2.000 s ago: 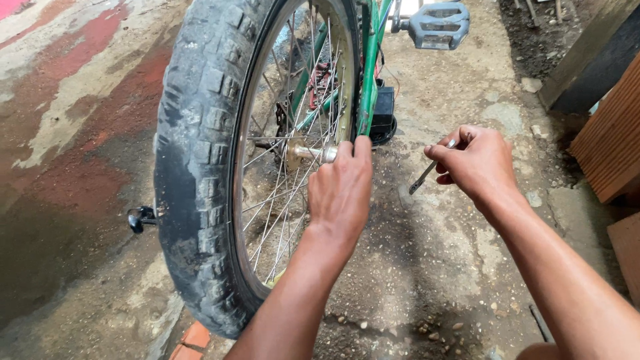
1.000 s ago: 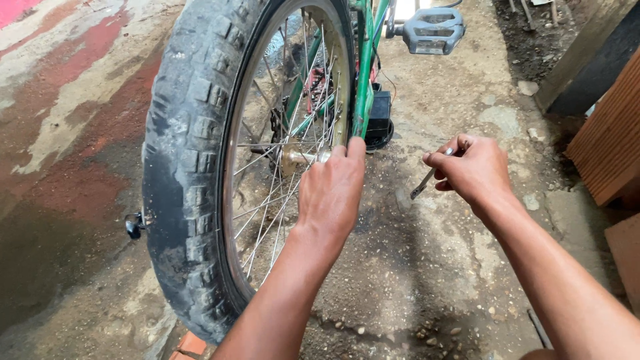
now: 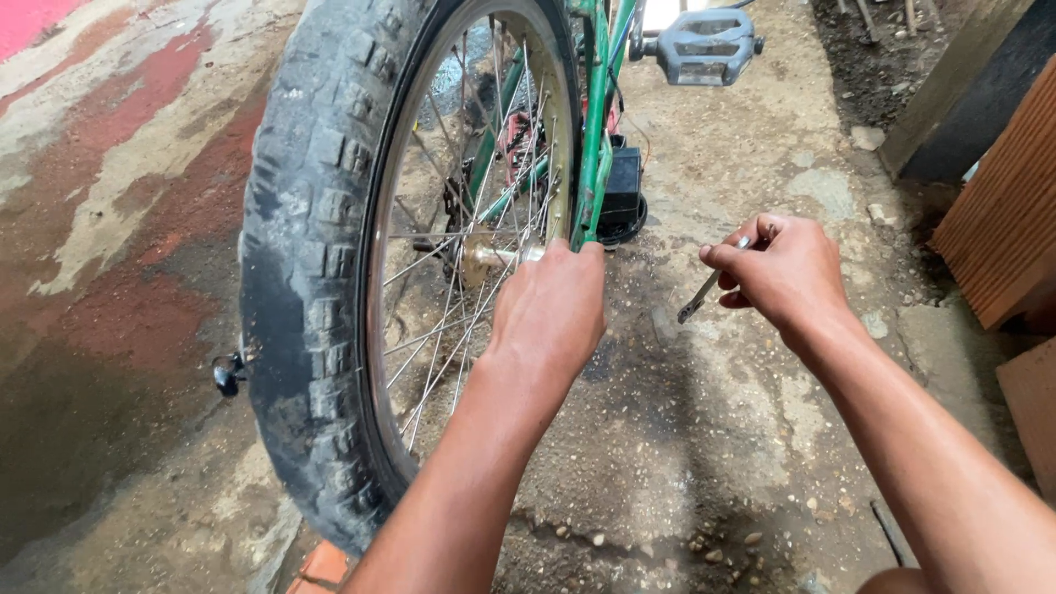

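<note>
A bicycle wheel with a worn knobby tire stands upright in a green bicycle frame. My left hand is at the right side of the wheel hub, where the frame meets the axle; its fingertips and whatever they touch are hidden behind the hand. Out to the right, my right hand holds a small metal wrench between thumb and fingers, its end pointing down and left, apart from the wheel.
A pedal juts out at the top, and a black box lies behind the frame. Ridged clay blocks and a post are at the right. An orange brick lies below the tire on the rough concrete floor.
Both hands stay in nearly the same places, the left at the hub and the right holding the wrench. The wrench has tilted slightly.
</note>
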